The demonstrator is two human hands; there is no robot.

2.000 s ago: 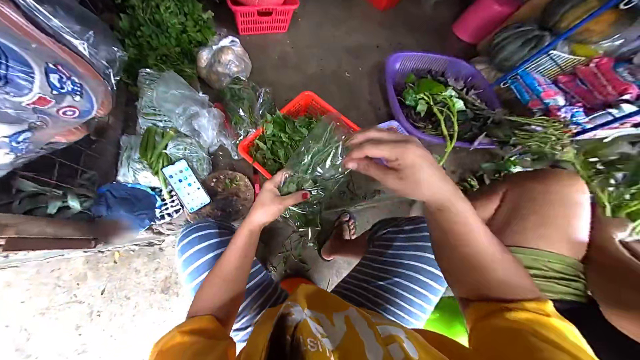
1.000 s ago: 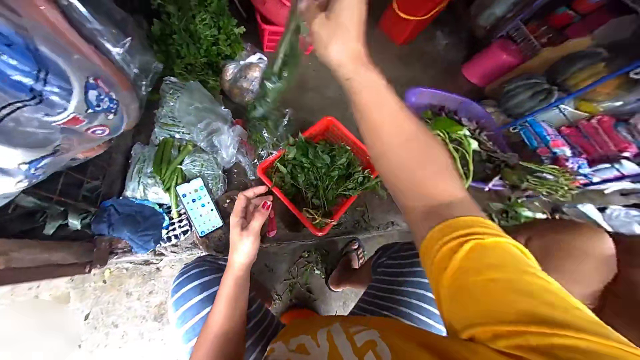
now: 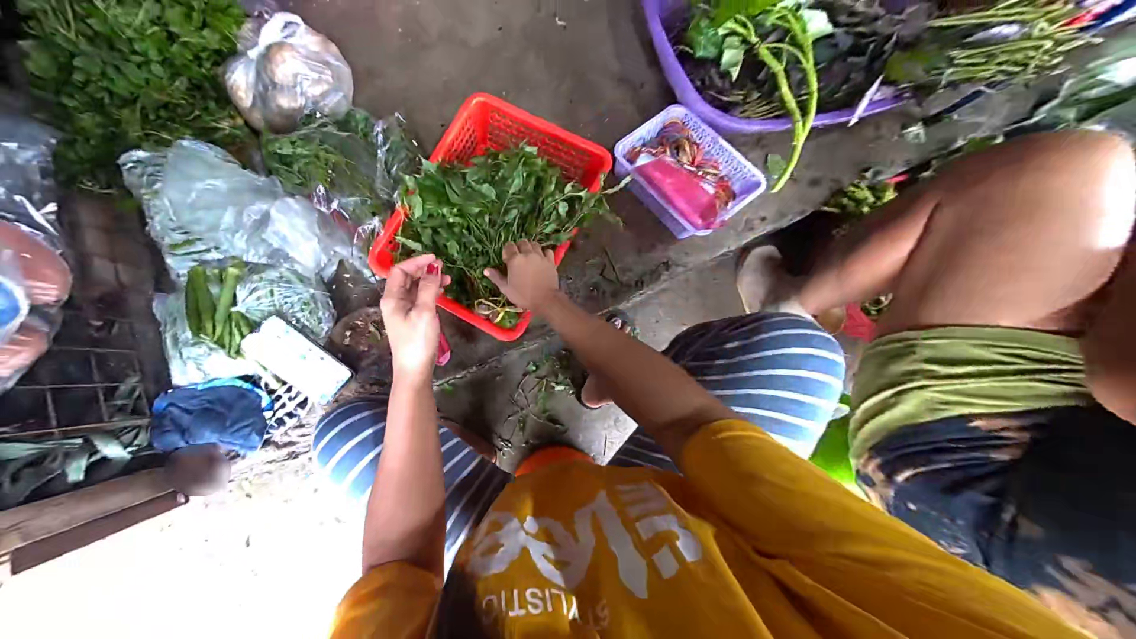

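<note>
Leafy green stems point(image 3: 497, 200) fill a red plastic basket point(image 3: 541, 135) in front of me. My right hand point(image 3: 530, 280) rests on the stems at the basket's near right part, fingers partly hidden among the leaves; whether it grips any cannot be told. Over the basket's near left rim is my left hand point(image 3: 414, 297), thumb and fingertips close together, with nothing clear between them. Left of the basket lies a plastic bag of greens point(image 3: 342, 160). A small lilac basket point(image 3: 690, 169) holding rubber bands and a pink item stands to the right.
Okra pods point(image 3: 216, 306), clear plastic bags point(image 3: 240, 209) and a phone point(image 3: 297, 359) lie at left, near a dark blue cloth point(image 3: 210, 415). A purple basin point(image 3: 679, 80) of leaves is at upper right. Another person's bare leg point(image 3: 985, 240) is close on my right.
My right hand has come down from the upper part of the view, where it held a bag of greens, onto the stems in the red basket. The bag is no longer in that hand.
</note>
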